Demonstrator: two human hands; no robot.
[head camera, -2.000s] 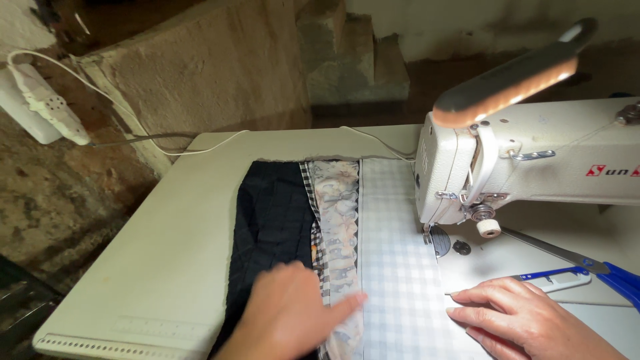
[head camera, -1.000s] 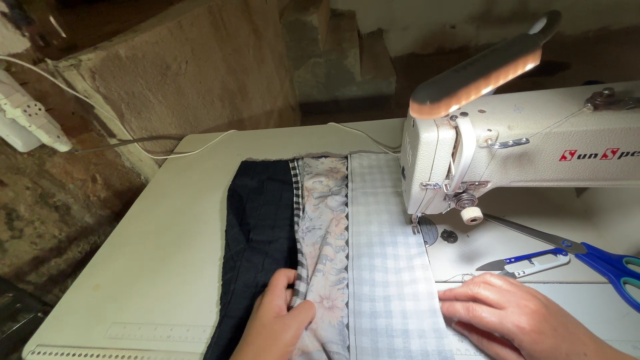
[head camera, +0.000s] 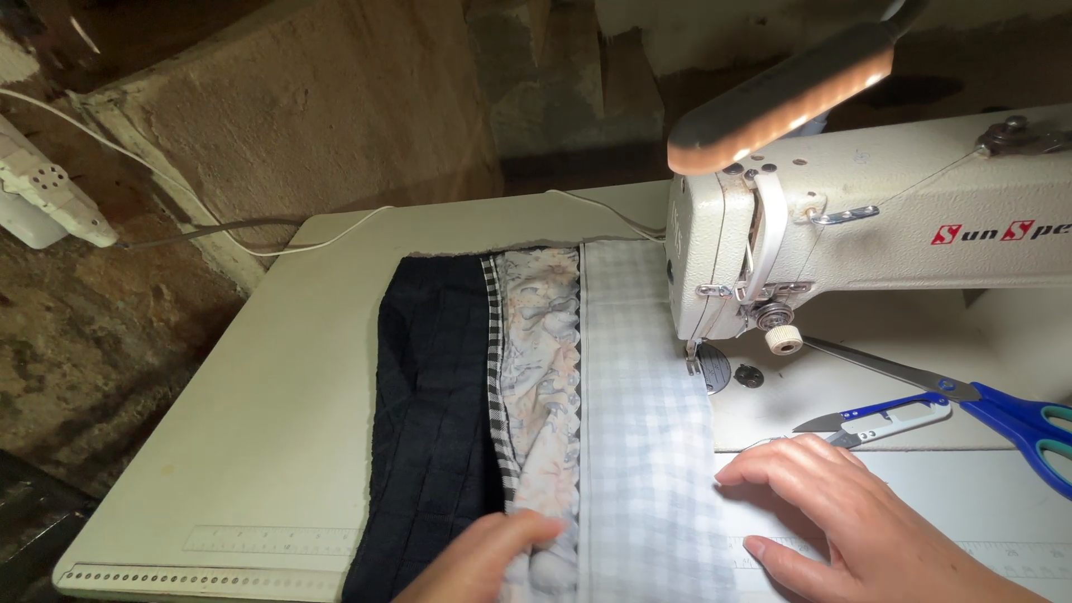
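A pieced cloth lies on the table left of the sewing machine's needle: a dark quilted panel (head camera: 431, 402), a black-and-white gingham strip (head camera: 494, 360), a floral strip (head camera: 540, 335) and a pale checked panel (head camera: 641, 394). My left hand (head camera: 494, 553) rests at the lower floral strip, thumb stretched over it; whether it pinches the cloth cannot be told. My right hand (head camera: 846, 511) is beside the checked panel's right edge, fingers apart, holding nothing. The presser foot (head camera: 693, 358) of the white sewing machine (head camera: 888, 193) stands at that panel's right edge.
Blue-handled scissors (head camera: 997, 402) and blue-and-white thread snips (head camera: 896, 419) lie right of the needle. A lit lamp (head camera: 779, 100) hangs over the machine head. A white cord (head camera: 327, 243) crosses the table's back edge. A power strip (head camera: 50, 184) is at the left.
My right hand has lifted or drawn slightly off the checked panel, its fingers spreading. My left hand, earlier at the gingham and floral edges, now reaches its thumb across the floral strip.
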